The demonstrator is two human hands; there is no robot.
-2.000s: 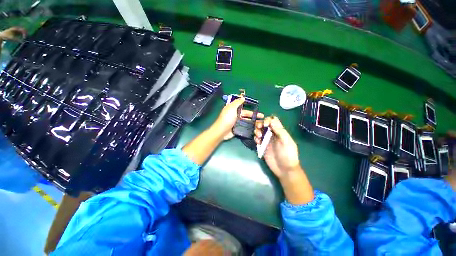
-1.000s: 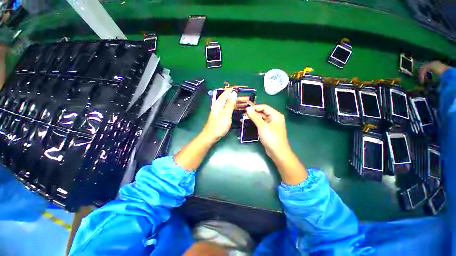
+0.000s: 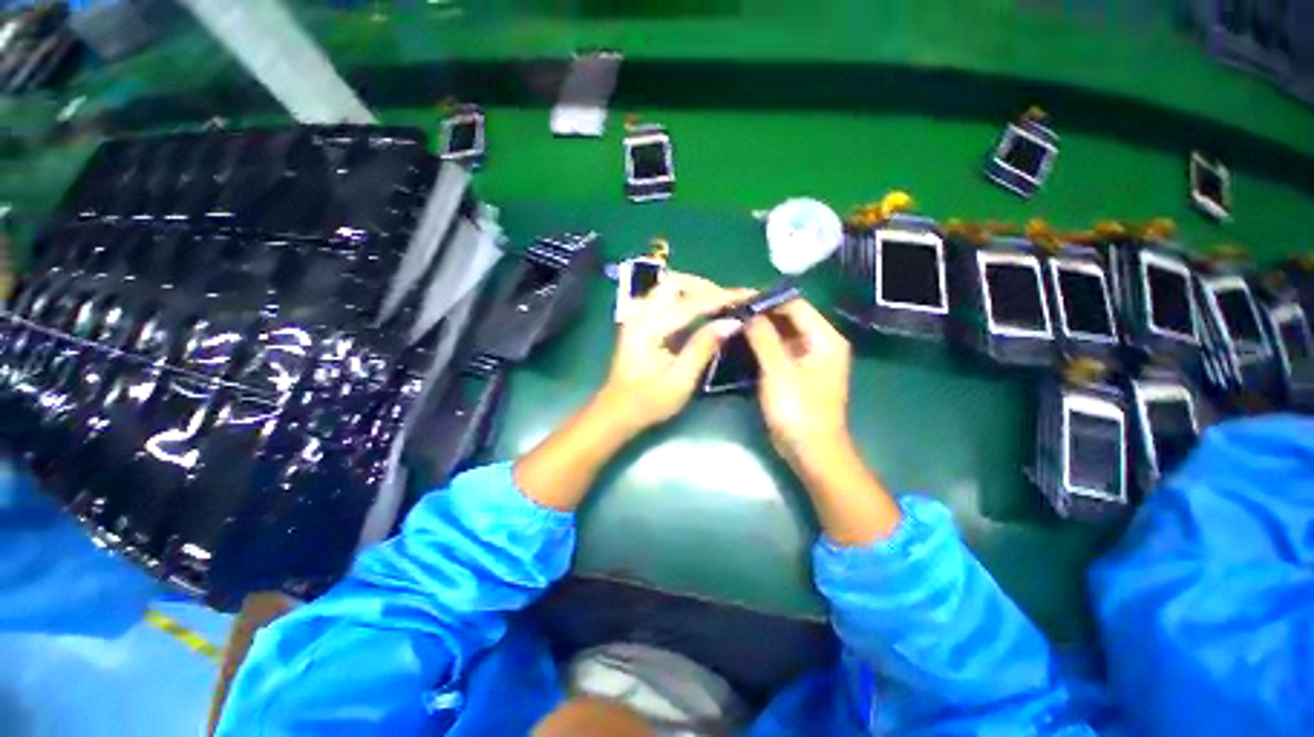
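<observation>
A black phone housing [image 3: 765, 303] is held tilted, nearly edge-on, between both hands in the middle of the view. My left hand [image 3: 666, 353] grips its left end and my right hand [image 3: 801, 367] holds its right side. A display module [image 3: 732, 366] with a dark face shows just below the housing, between the hands; whether it is held or lies on the bench cannot be told. Another display module [image 3: 640, 279] with a yellow tab shows just beyond my left fingers. The fingertips are partly hidden behind the housing and slightly blurred.
Part-built units [image 3: 1012, 295] stand in overlapping rows at right, near a round whitish pot [image 3: 803, 235]. Glossy black blister trays [image 3: 216, 360] with separator sheets [image 3: 440, 267] fill the left. Black housings [image 3: 536, 305] lie beside them. Single units lie farther back. A person's blue sleeve [image 3: 1210, 547] is at lower right.
The housing has been raised and tilted from flat to nearly edge-on, with both hands on it. The other person's arm has left the far right, and a blue sleeve shows at lower right.
</observation>
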